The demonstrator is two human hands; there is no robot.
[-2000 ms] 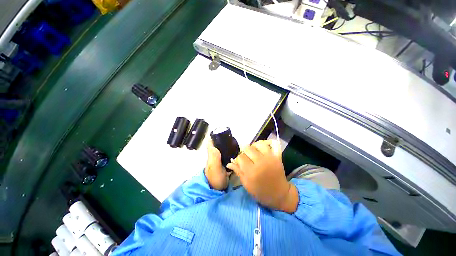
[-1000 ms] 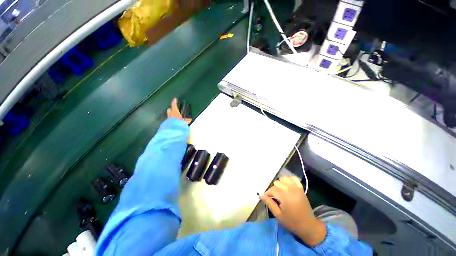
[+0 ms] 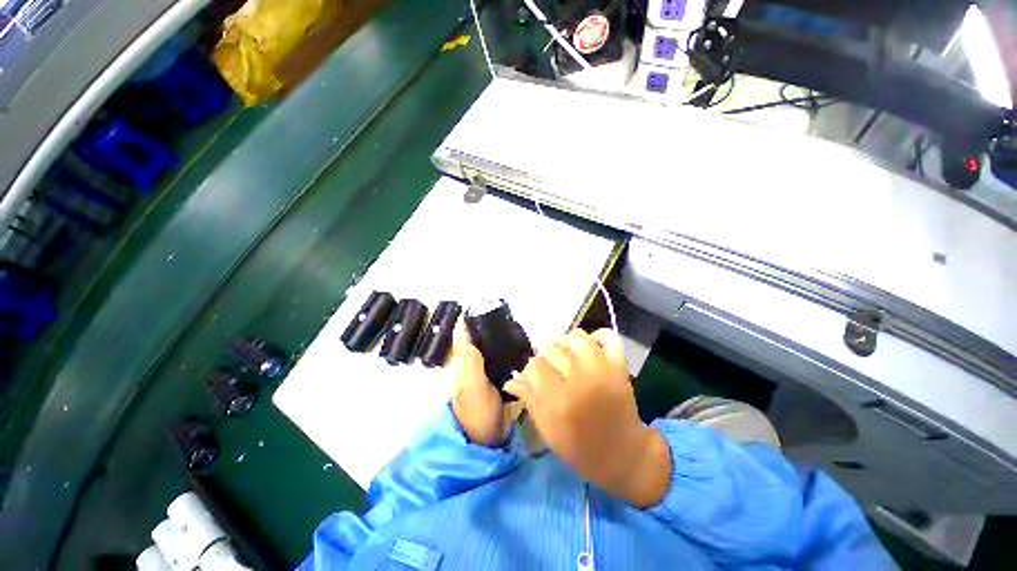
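Note:
My left hand (image 3: 477,393) is shut on a black cylindrical housing (image 3: 499,341) and holds it tilted above the near part of the cream-white board (image 3: 502,240), its pale round end facing away from me. My right hand (image 3: 586,404) is at the near right side of this housing, fingers bent together with the fingertips at its lower part. Whether it grips something small is hidden. Three more black housings (image 3: 404,330) lie side by side on the board, left of my left hand, each with a small pale spot.
Several black housings (image 3: 232,392) lie on the green bench (image 3: 323,201) at left. White cylinders (image 3: 195,524) stand at the lower left. The white machine table (image 3: 691,167) with metal latches is beyond and right of the board. A thin white cord (image 3: 609,299) crosses near my right hand.
My left hand has come back from the bench's far left to the front of my body and now holds a housing. My right hand has closed in beside it. The view has shifted.

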